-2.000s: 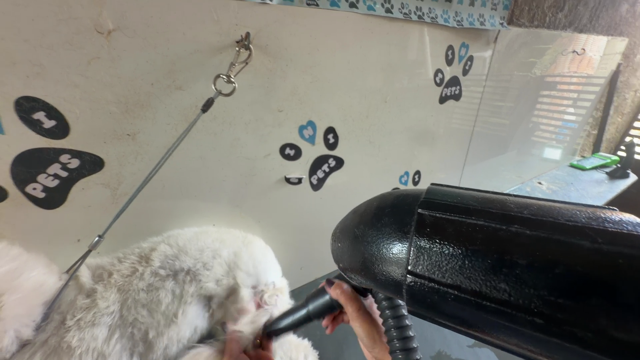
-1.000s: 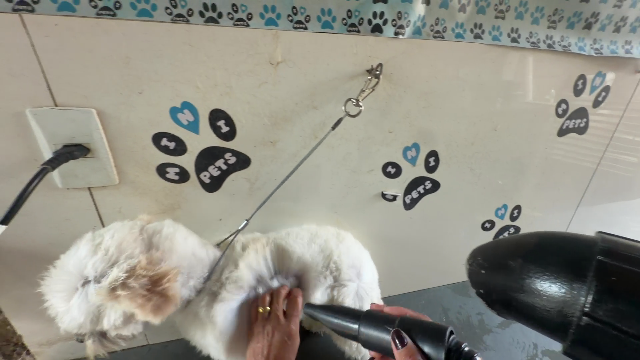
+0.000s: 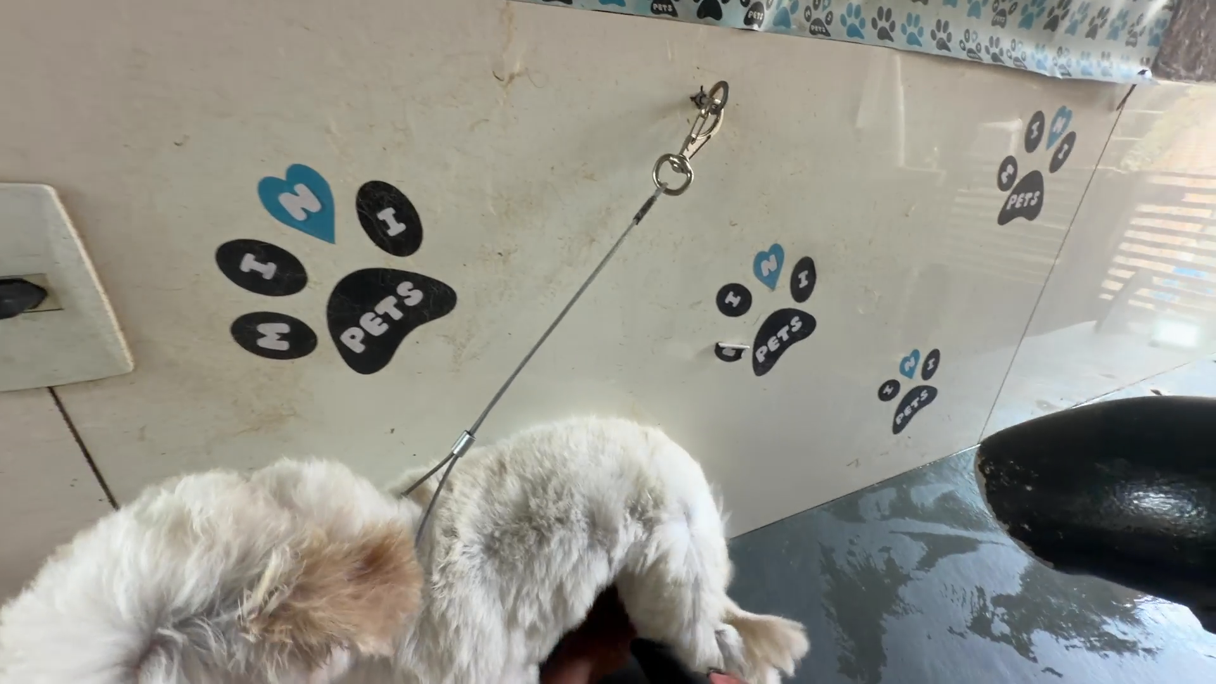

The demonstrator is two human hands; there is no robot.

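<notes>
A white dog (image 3: 570, 503) with a brown ear patch (image 3: 332, 589) stands against the tiled wall. A thin cable tether (image 3: 560, 318) loops round its neck and rises to a metal snap hook (image 3: 703, 128) on the wall. At the bottom edge, under the dog's belly, part of my left hand (image 3: 591, 655) shows in shadow; its fingers are mostly hidden. Beside it is the tip of a black dryer nozzle (image 3: 660, 662) near the hind leg. Only a sliver of my right hand (image 3: 727, 677) shows at the nozzle, mostly cut off by the frame.
A large black rounded machine housing (image 3: 1111, 494) juts in from the right above the wet dark tabletop (image 3: 855, 551). A wall socket (image 3: 57, 285) with a black plug is at the left. Paw-print decals (image 3: 389, 318) mark the wall.
My left hand has gone from the dog's side to beneath its belly. The nozzle and my right hand have moved lower, largely out of view. The view has come closer to the dog.
</notes>
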